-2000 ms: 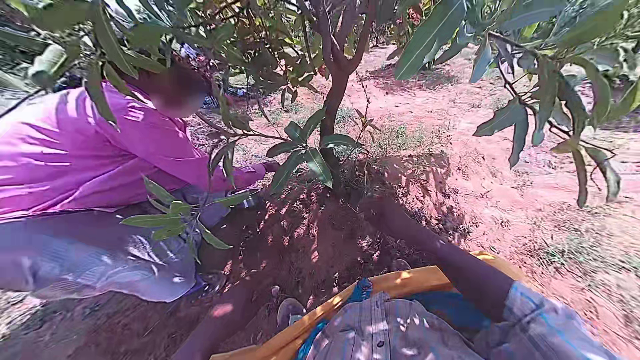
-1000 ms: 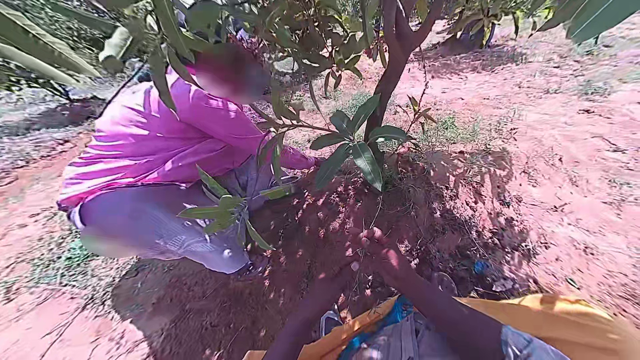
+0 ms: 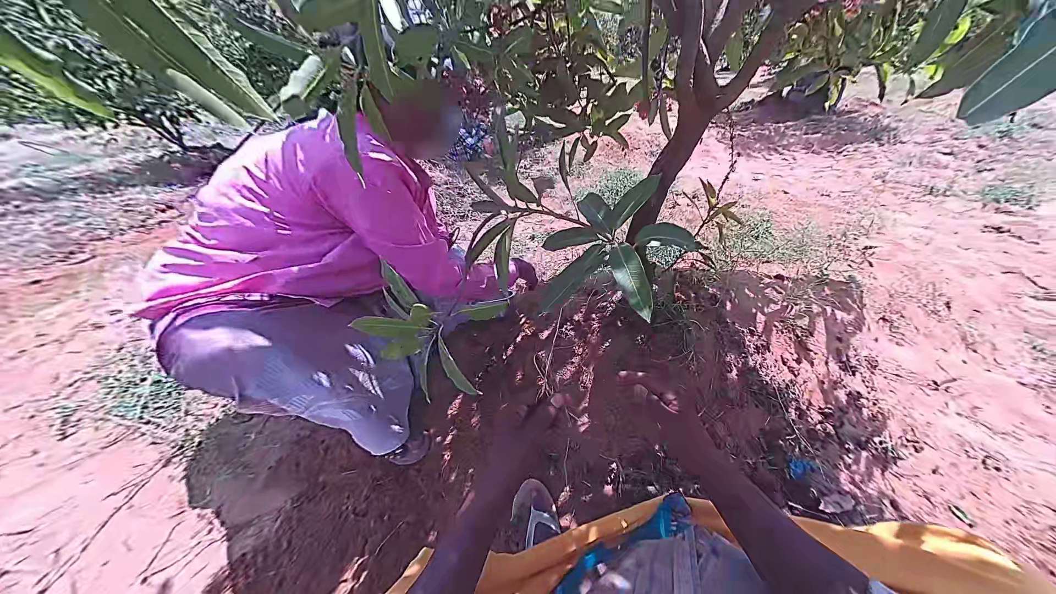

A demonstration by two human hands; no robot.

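Note:
Both my hands are low over the shaded red soil (image 3: 594, 429) in front of a small tree's trunk (image 3: 672, 157). My left hand (image 3: 528, 417) is near some thin dry stems, with its fingers in dappled shade; whether it holds anything cannot be told. To its right, my right hand (image 3: 660, 400) reaches toward the soil with its fingers apart and nothing visible in it. A gap of bare soil lies between the two hands. Long green leaves (image 3: 631, 280) hang just beyond them, before the base of the trunk.
A person in a pink shirt (image 3: 305, 214) squats at the left, one hand (image 3: 524, 272) near the soil by the trunk. A low leafy shoot (image 3: 421, 330) stands between us. Yellow cloth (image 3: 891, 540) spreads around my lap. A blue scrap (image 3: 800, 467) lies at the right.
My hands, close together one second ago, are now apart. The view has shifted, bringing more of the person in pink into the frame.

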